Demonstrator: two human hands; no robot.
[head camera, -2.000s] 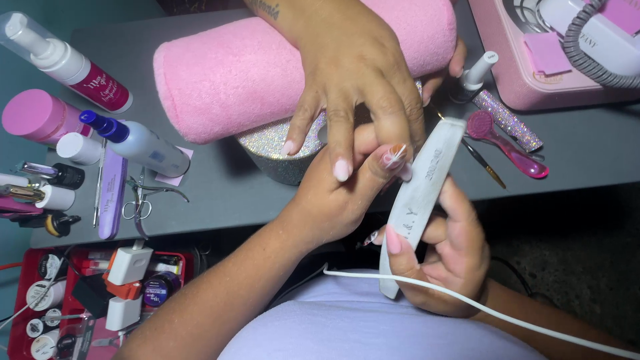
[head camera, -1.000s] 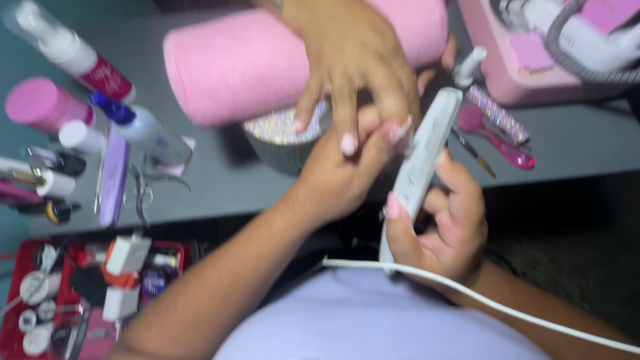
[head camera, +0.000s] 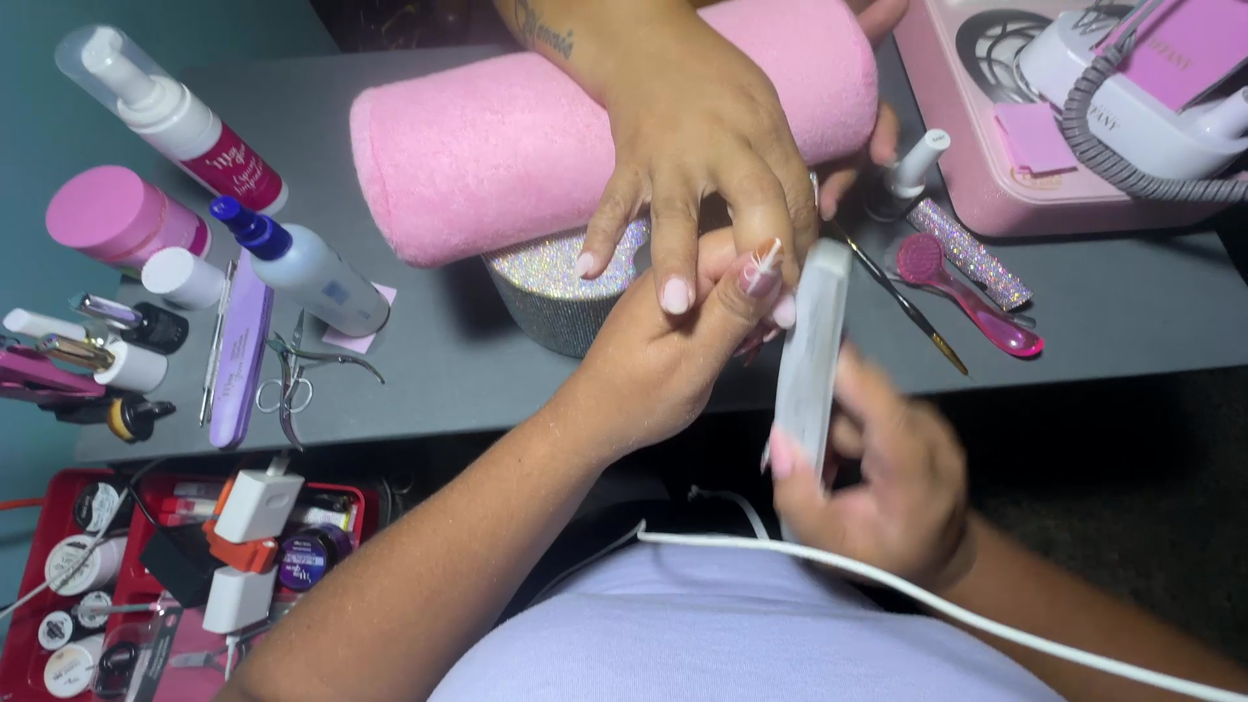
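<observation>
My left hand grips a finger of the other person's hand, with my thumb beside that finger's nail. That hand lies palm down over a pink towel-covered arm rest, its other fingers hanging over a glittery round base. A pale nail file, slightly blurred, is held upright in my right hand; its upper end is beside the gripped finger's nail. Whether file and nail touch cannot be told. Part of the other person's second hand shows behind the arm rest.
Left on the grey table are a blue-capped bottle, a foam pump bottle, a purple file and cuticle nippers. At right are a pink brush, a fine brush and a pink case. A white cable crosses my front.
My left hand keeps its hold on the other person's finger. The file remains in my right hand, which shows more motion blur now than two seconds ago.
</observation>
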